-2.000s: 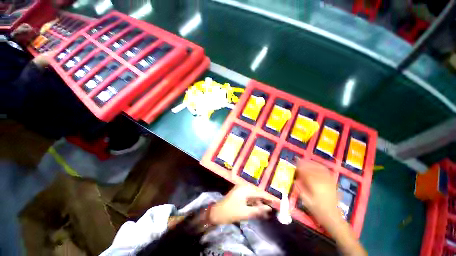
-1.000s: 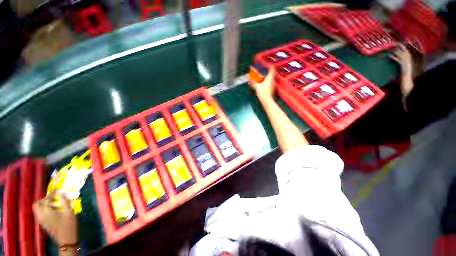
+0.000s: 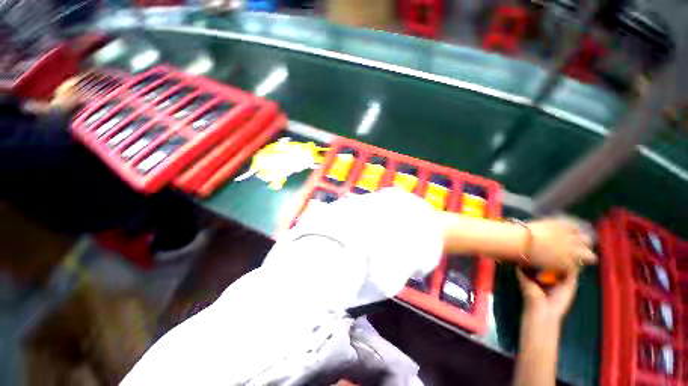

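Note:
The red foam tray [image 3: 490,301] lies in front of me, with black phones [image 3: 458,283] in its pockets. Orange-yellow batteries [image 3: 405,179] show in the back row; my left sleeve hides much of the front row. My left arm reaches across the tray, and my blurred left hand [image 3: 560,243] is over my right hand, right of the tray. I cannot tell whether it grips anything. My right hand [image 3: 549,295] holds an orange battery block [image 3: 549,277], partly hidden between the hands. A pile of yellow-and-white pull tabs [image 3: 283,160] lies left of the tray.
Stacked red trays with phones [image 3: 170,181] stand at the left. More stacked red trays [image 3: 615,301] stand at the right edge. A pale metal rail [image 3: 422,71] runs behind the green surface [image 3: 324,102]. A blurred post [image 3: 596,162] leans at the right. Another person's hand [image 3: 66,94] shows far left.
The view has swung right since one second ago. My left hand has gone from the pull-tab pile across the tray to my right hand. My right hand has brought the orange block away from the right-hand trays.

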